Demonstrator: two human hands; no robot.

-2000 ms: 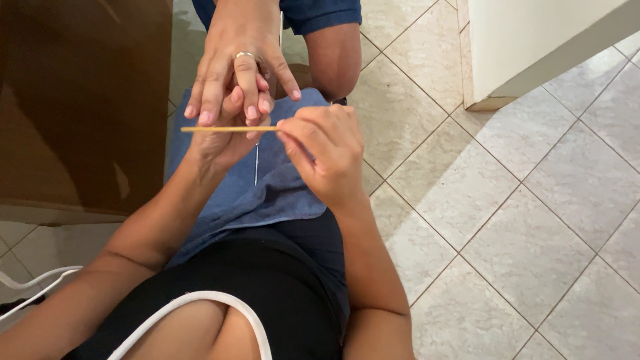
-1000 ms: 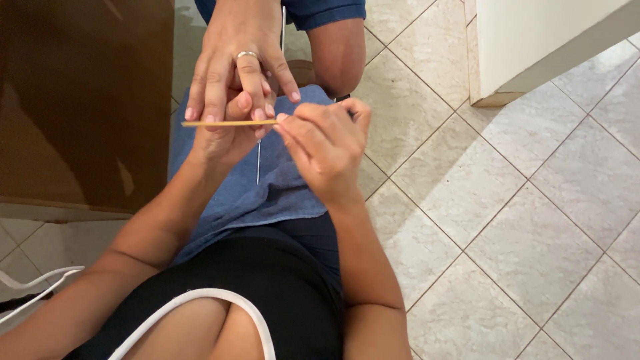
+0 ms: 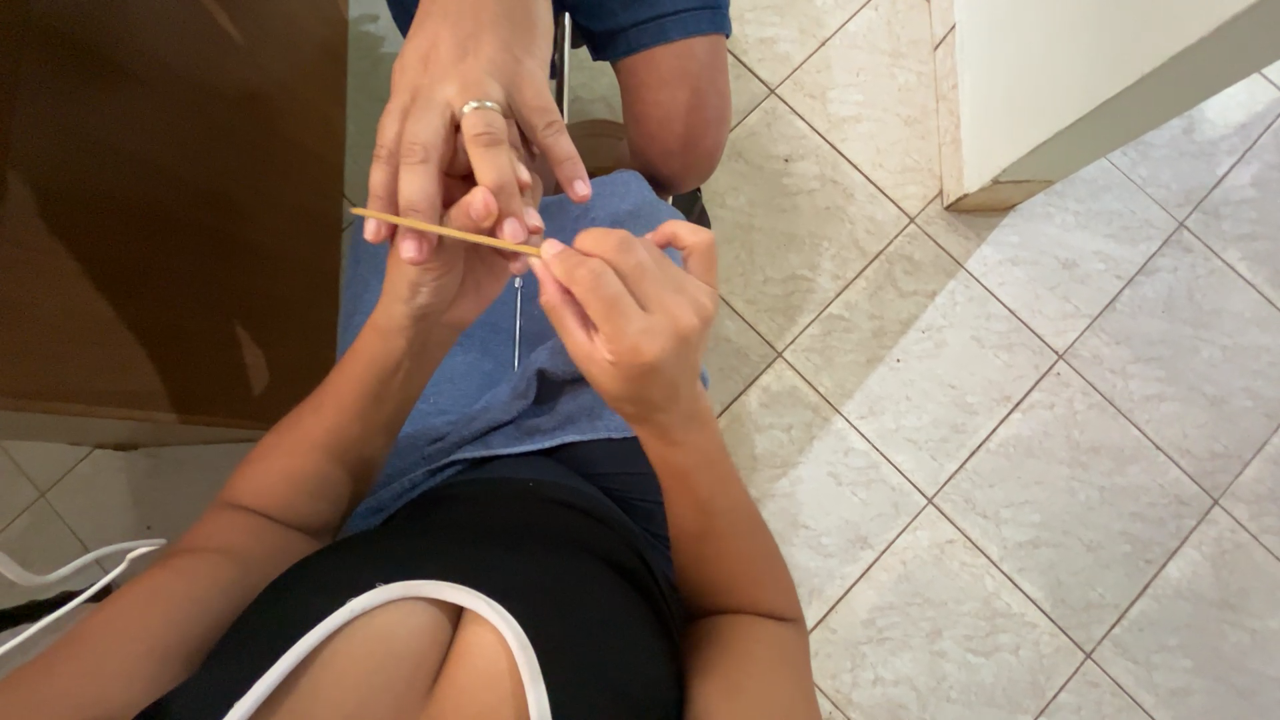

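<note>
My right hand [image 3: 635,310] pinches one end of a thin wooden stick [image 3: 440,231], which slants across the fingers of another person's hand [image 3: 455,110]. That hand reaches in from the top, palm down, with a silvery ring [image 3: 481,107] on one finger. From below, my left hand [image 3: 445,275] holds one of its fingers; part of my grip is hidden beneath it. Just under the hands, a slim metal tool [image 3: 517,325] lies on a blue towel [image 3: 590,390] spread over my lap. The stick's held end is close to a fingertip of the other person.
The other person's bare knee [image 3: 675,110] is beyond the towel at the top. A dark brown wooden surface [image 3: 170,220] stands at the left. At the upper right a white wall end [image 3: 1040,90] rises from the tiled floor [image 3: 950,400]. White cords or straps [image 3: 80,580] show at lower left.
The stick, roughly level before, now tilts, with its free end higher. My right hand has dipped slightly with it. My left hand still holds the other person's hand.
</note>
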